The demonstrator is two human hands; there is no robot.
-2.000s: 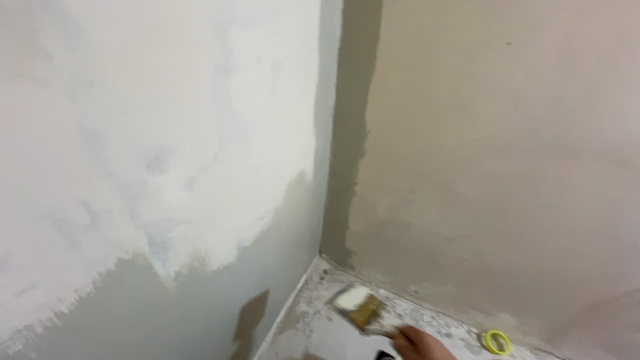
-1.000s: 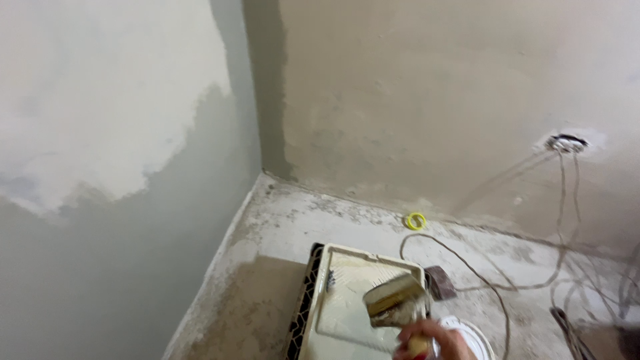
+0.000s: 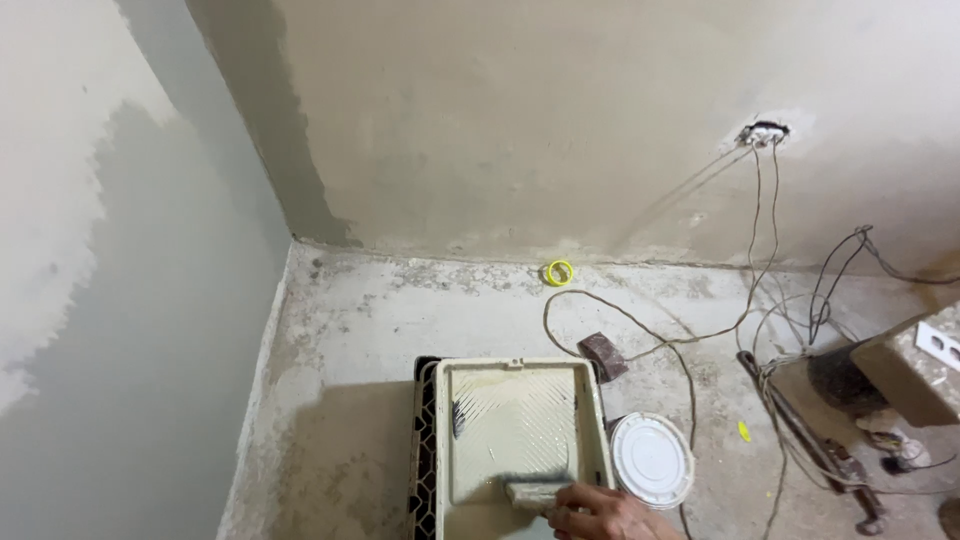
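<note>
My right hand (image 3: 600, 511) grips a wide, flat paintbrush (image 3: 534, 493) at the bottom centre of the head view. The bristles lie low over the ribbed slope of a cream plastic paint tray (image 3: 444, 450), near the pool of pale paint. Beneath the tray, a black openwork crate (image 3: 424, 457) shows at its left side. Grey-green paint partly covers the left wall (image 3: 180, 247), and a darker strip (image 3: 300, 150) runs down the facing wall beside the corner. My left hand is out of view.
A white round lid (image 3: 652, 459) lies right of the tray, with a brown block (image 3: 602, 357) behind. A yellow ring (image 3: 559, 273) sits near the wall. Cables (image 3: 690, 375) trail from a wall opening (image 3: 765, 133) across the floor, past a metal bar (image 3: 795, 412) and a box-like object (image 3: 907, 367).
My right hand has moved the brush from near the corner, then above the tray, down to the tray's lower part. The view has swung down and right.
</note>
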